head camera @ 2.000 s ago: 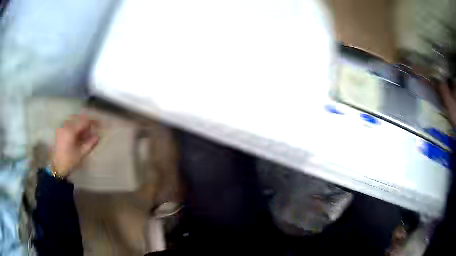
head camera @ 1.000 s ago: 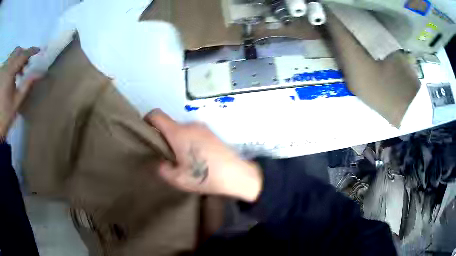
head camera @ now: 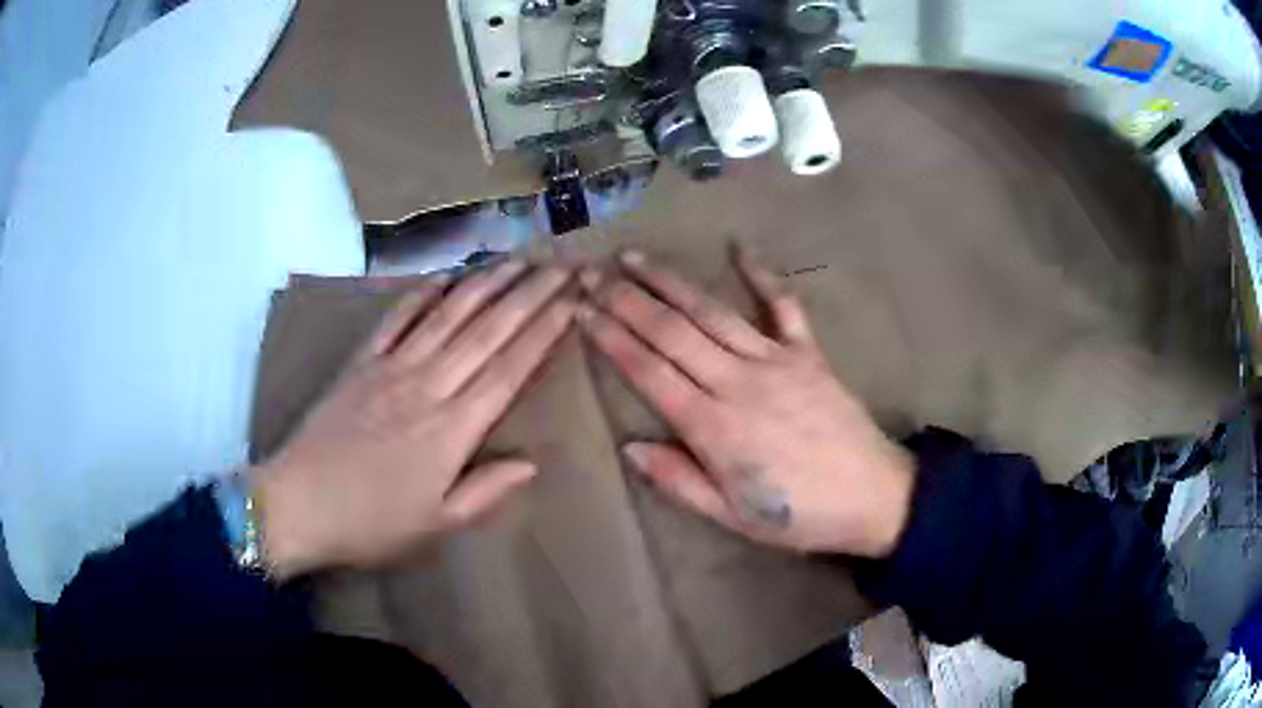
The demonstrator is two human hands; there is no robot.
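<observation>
A brown garment panel (head camera: 554, 595) lies spread in front of me, with a straight seam (head camera: 623, 484) running between my hands towards the presser foot (head camera: 565, 194). My left hand (head camera: 415, 415) lies flat on the panel left of the seam, fingers pointing to the foot. My right hand (head camera: 761, 415) lies flat on the panel right of the seam, fingertips close to the left ones. Both hands press the cloth and grip nothing between the fingers. The needle tip is too small to tell. The cloth covers most of the machine bed.
The cream sewing machine head (head camera: 969, 39) spans the top, with two white ribbed knobs (head camera: 741, 114) and a blue-orange sticker (head camera: 1132, 51). The white table (head camera: 166, 277) shows at left. More brown cloth (head camera: 374, 97) lies behind the foot. Scraps (head camera: 969, 671) show low at right.
My hands have moved from the left side to just before the presser foot. The panel held in my right hand is now spread there, and both hands lie flat. The view is closer to the machine.
</observation>
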